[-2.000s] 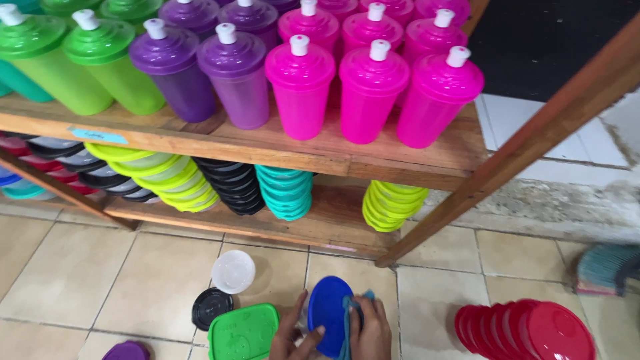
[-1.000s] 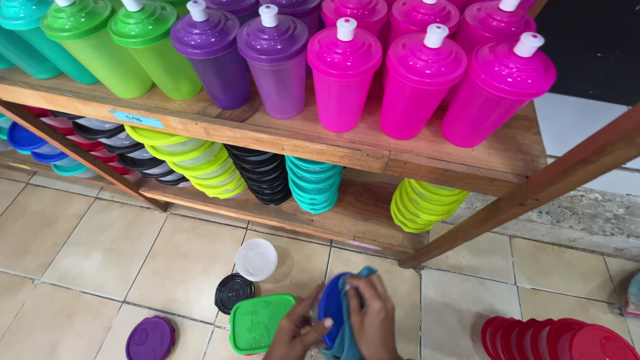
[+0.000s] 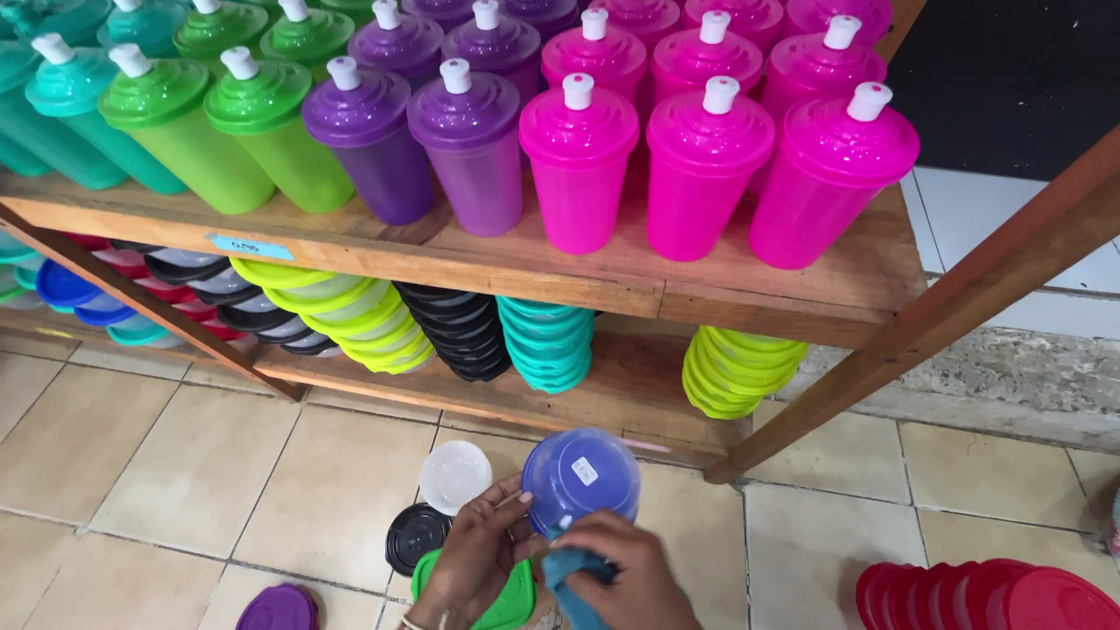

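A round plastic container with a blue lid (image 3: 584,486) is tilted so that its clear base, bearing a small white label, faces me. My left hand (image 3: 486,547) grips its left edge. My right hand (image 3: 617,564) holds a teal cloth (image 3: 573,577) against the container's lower side. Below and left of the container, partly behind my left hand, lies a green lid (image 3: 512,599). Beyond that hand are a black round lid (image 3: 416,539) and a translucent white container (image 3: 455,477) on the tiles.
A wooden shelf (image 3: 560,280) carries rows of pink bottles (image 3: 582,175), purple and green ones, with stacked containers (image 3: 547,341) underneath. Its slanting post (image 3: 840,381) stands at right. Red containers (image 3: 980,599) lie on the floor at lower right, a purple lid (image 3: 278,609) at lower left.
The blue-lidded container has been turned, from its blue side facing me to its labelled clear base. The cloth has moved from its right side to its lower edge.
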